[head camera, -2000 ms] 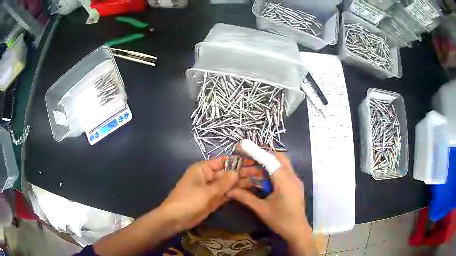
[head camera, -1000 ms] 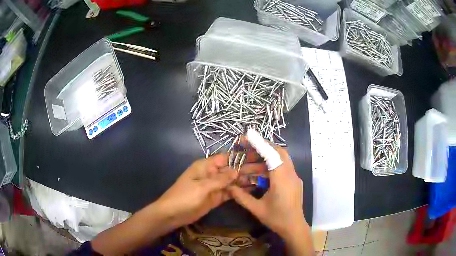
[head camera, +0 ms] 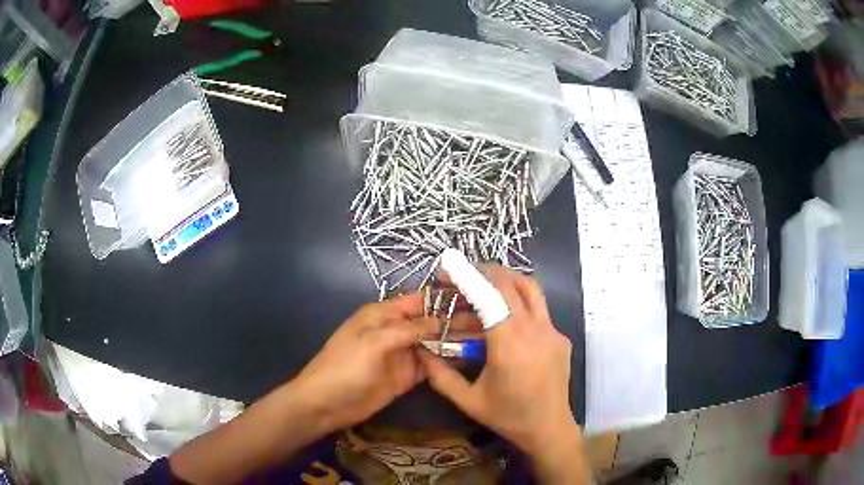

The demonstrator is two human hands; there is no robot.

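Observation:
My left hand point(head camera: 365, 360) holds a few slim metal rods point(head camera: 441, 308) fanned upright between thumb and fingers. My right hand point(head camera: 521, 369), with a white finger wrap point(head camera: 474, 287) on one finger, meets it from the right. It holds a blue-handled tool point(head camera: 462, 350) whose pale metal end points left towards my left fingers; what the tool is cannot be told. The large clear tub point(head camera: 464, 90) lies tipped on its side behind the hands, with a heap of rods point(head camera: 445, 194) spilling out towards me.
A digital scale point(head camera: 196, 227) with a clear tub against it stands left. Green-handled pliers point(head camera: 227, 64) and a pale pair of sticks point(head camera: 244, 94) lie upper left. A paper list point(head camera: 621, 256) with a black pen point(head camera: 593, 154) lies right of centre. Tubs of rods point(head camera: 725, 242) stand right and upper right.
The blue-handled tool shows more fully, with its metal end now out across the gap between the hands. The rods in my left fingers are more spread. The whole view has shifted slightly.

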